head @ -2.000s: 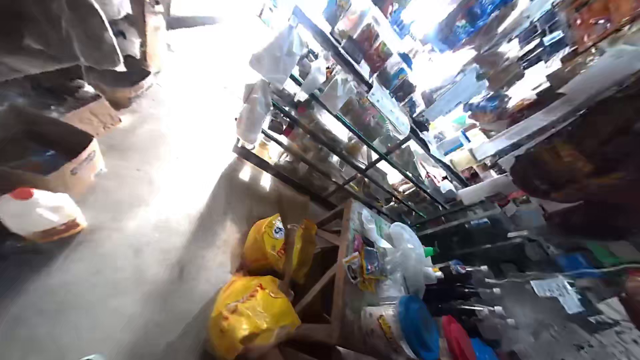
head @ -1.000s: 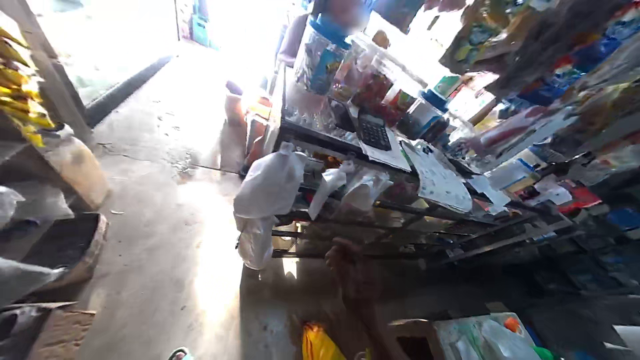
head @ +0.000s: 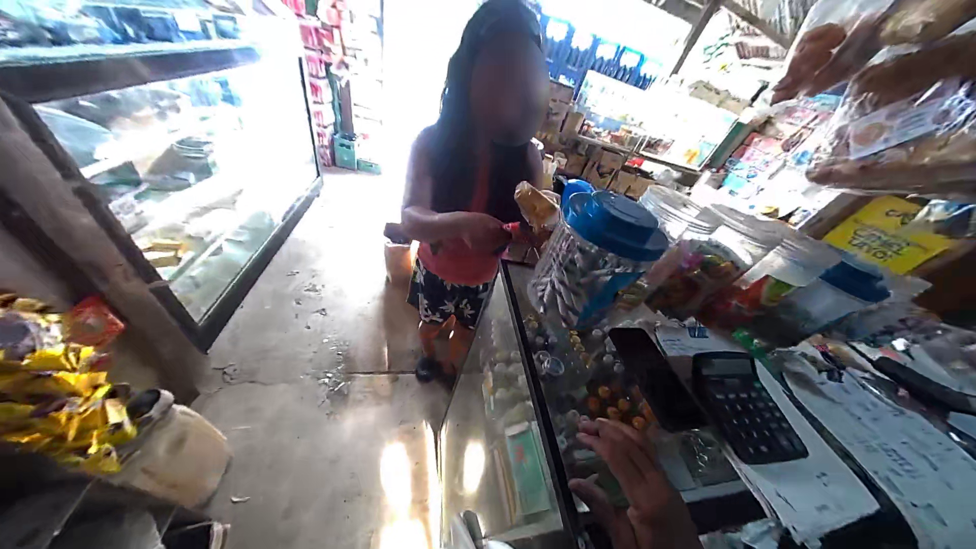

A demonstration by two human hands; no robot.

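My right hand [head: 633, 476] is low in the head view, over the glass top of the display counter [head: 526, 343], its fingers apart and nothing visible in them. Just beyond the fingertips are small orange-wrapped items [head: 610, 404], seen at the glass. A black phone [head: 656, 377] lies beside them, and right of it a black calculator [head: 747, 404] rests on papers [head: 808, 488]. My left hand is out of view. Past the counter's far end stands a person [head: 473, 191], one hand at a red item near a wrapped item [head: 536, 204].
A plastic jar with a blue lid [head: 591, 259] and several other jars [head: 679, 221] stand along the counter. At the left are a glass display case [head: 221, 191], yellow packets [head: 69, 389] and a pale container [head: 183, 457]. Bagged goods [head: 900, 99] hang at the upper right.
The view has swung strongly towards the counter and the person beyond it. The hand seen low beside the counter a second ago is now above its glass top.
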